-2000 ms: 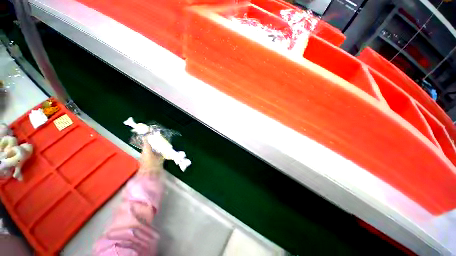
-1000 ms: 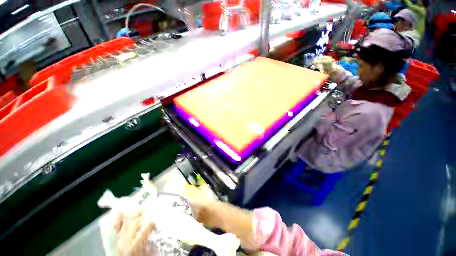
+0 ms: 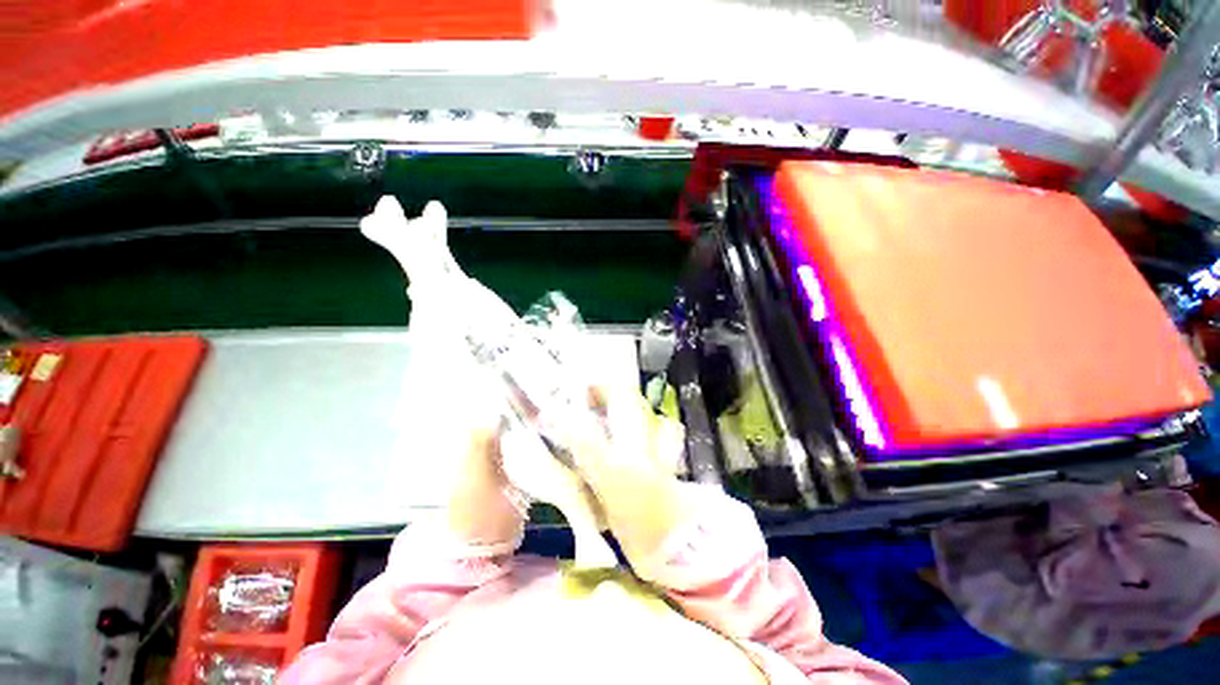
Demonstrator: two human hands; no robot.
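Note:
A white figure body (image 3: 442,288) with two short prongs at its upper end is held above the pale bench strip, slanting from upper left down toward my body. A shiny clear part or film (image 3: 551,321) lies around its middle. My left hand (image 3: 484,468) holds the lower left side of the body. My right hand (image 3: 622,448) holds it from the right, near the shiny part. Both hands are washed out and blend with the white body, so single fingers are hard to tell.
The heating box with orange-red lid (image 3: 990,308) and purple light strip stands at right. The compartment tray (image 3: 100,428) lies left. A red parts bin (image 3: 254,602) with wrapped shiny pieces is lower left. The green conveyor (image 3: 268,274) runs behind the bench (image 3: 288,415). A white shelf edge (image 3: 602,96) crosses above.
The view has swung back to face the bench. The white body, earlier low in the picture and blurred, is now held up at the centre between both hands.

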